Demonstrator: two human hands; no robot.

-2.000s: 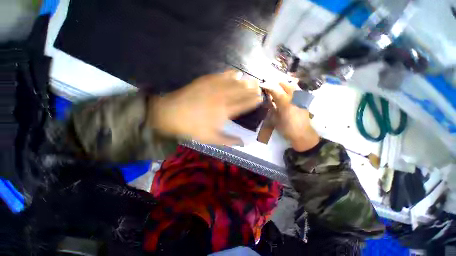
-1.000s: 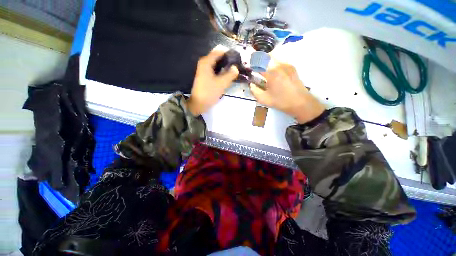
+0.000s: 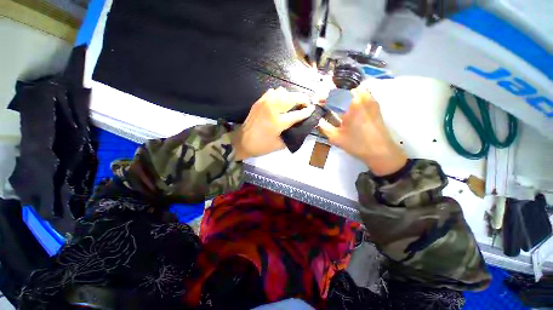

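My left hand (image 3: 270, 124) grips a small dark cut piece (image 3: 300, 131), palm-sized, just in front of the needle area. My right hand (image 3: 362, 130) is close beside it, its thumb and finger at the piece's right edge. The sewing machine (image 3: 485, 60) is white with a blue stripe and lettering. A grey-blue plate (image 3: 340, 100) sits between the needle area and my right hand. A large black garment panel (image 3: 188, 57) lies flat at the left of the needle. Bright glare hides the presser foot and needle tip.
Green-handled scissors (image 3: 481, 124) lie at the right. A tan tape patch (image 3: 319, 155) is on the white table (image 3: 418, 109) near its front edge. Black cut pieces (image 3: 51, 145) hang at the far left. Small tools and dark scraps (image 3: 526, 224) lie at the far right.
The left hand came off the cloth area and took hold of the small dark piece, which now hangs flatter and lower than a second ago. The view has shifted.
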